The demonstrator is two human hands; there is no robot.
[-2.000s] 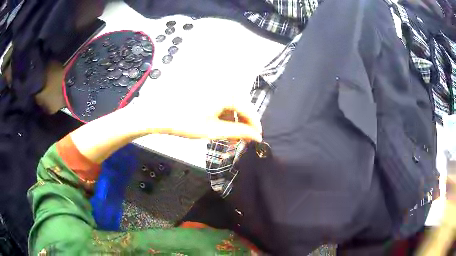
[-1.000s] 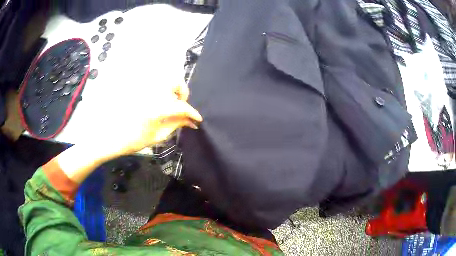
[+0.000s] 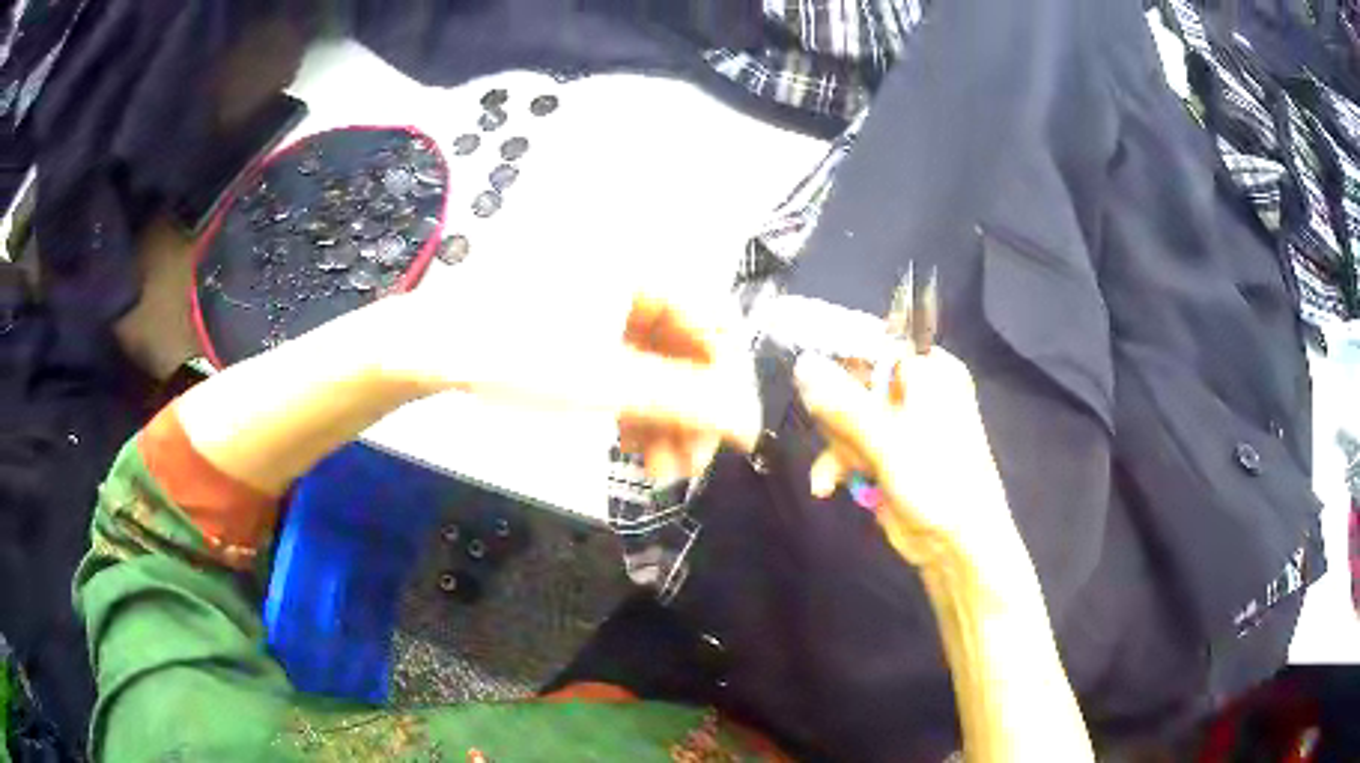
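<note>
The dark jacket (image 3: 955,194) lies over the table edge and lap, with its plaid lining (image 3: 650,544) showing at the front edge. My left hand (image 3: 679,395) grips the jacket's front edge; its fingers are overexposed. My right hand (image 3: 917,447) is close to the right of it, over the cloth, with thumb and forefinger near the edge. The thread snips (image 3: 913,310) are held in my right hand, silver blades pointing up and a pink-blue bit of grip showing below the palm. A needle or thread between the fingers cannot be made out.
A dark oval tray with a red rim (image 3: 445,194) holds many buttons at the left. Loose dark buttons (image 3: 504,176) lie beside it on the white tabletop (image 3: 582,246). A blue crate (image 3: 346,559) is below. A button (image 3: 1247,458) shows on the jacket at right.
My right hand has come in from the right with the snips and is beside my left hand. The view swung right and back. My left hand has stayed at the jacket edge.
</note>
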